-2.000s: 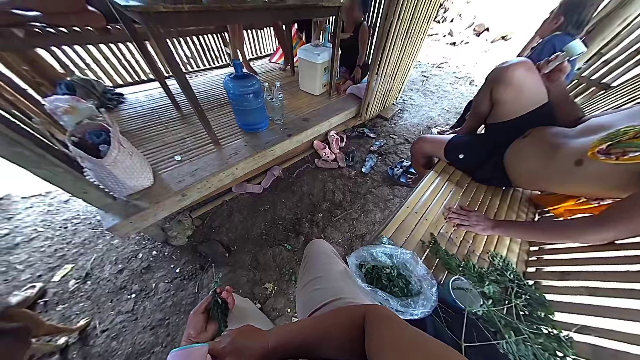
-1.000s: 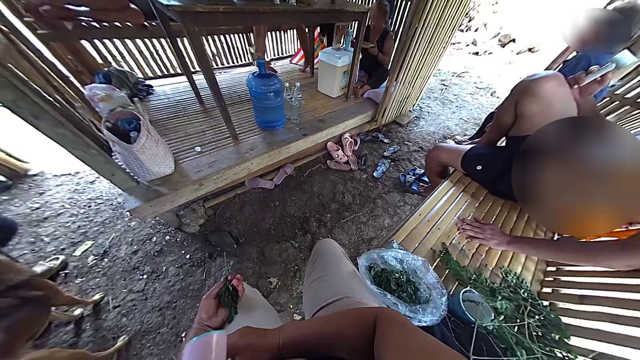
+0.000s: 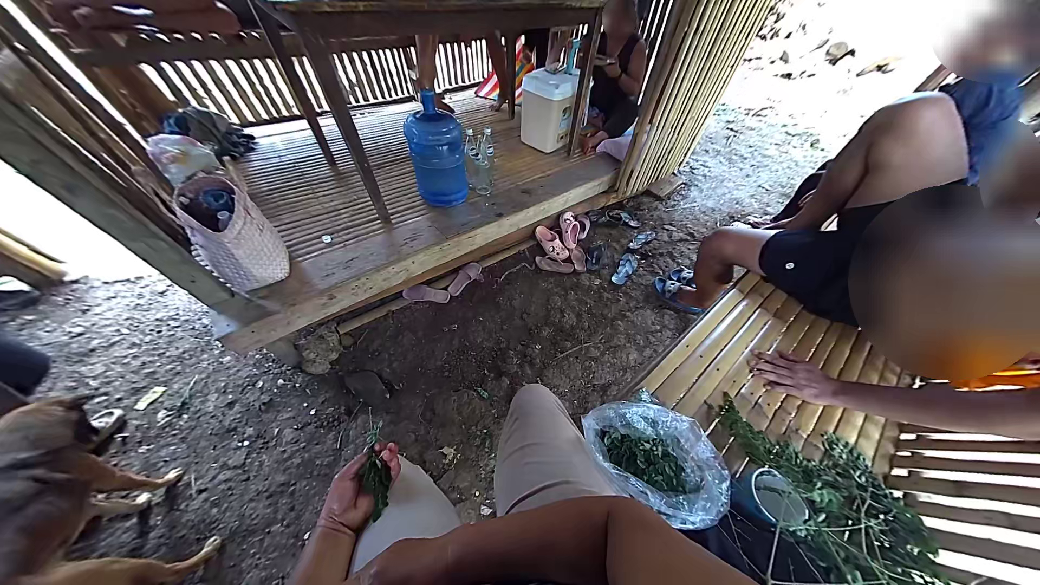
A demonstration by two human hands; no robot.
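My left hand (image 3: 356,489) is at the lower left, above my left knee, with its fingers closed around a bunch of green leafy sprigs (image 3: 375,483). My right forearm (image 3: 487,548) crosses low over my lap toward the left; its hand is out of view past the bottom edge. To the right of my right knee, a clear plastic bag (image 3: 705,479) stands open with green leaves (image 3: 646,461) inside. Beside it is a blue-grey container (image 3: 751,497). Cut leafy branches (image 3: 869,512) lie on the bamboo bench, partly around the container.
Another person's hand (image 3: 792,376) rests on the bamboo bench (image 3: 711,349). A dog (image 3: 49,479) lies at left. Ahead, a raised bamboo platform (image 3: 349,280) holds a woven bag (image 3: 244,248), a blue water jug (image 3: 437,154), glass bottles (image 3: 479,166) and a cooler (image 3: 546,114). Sandals (image 3: 561,244) lie below.
My right hand, seen near my left wrist two seconds ago, has dropped out of view. More of the dog shows at the left as the view has shifted.
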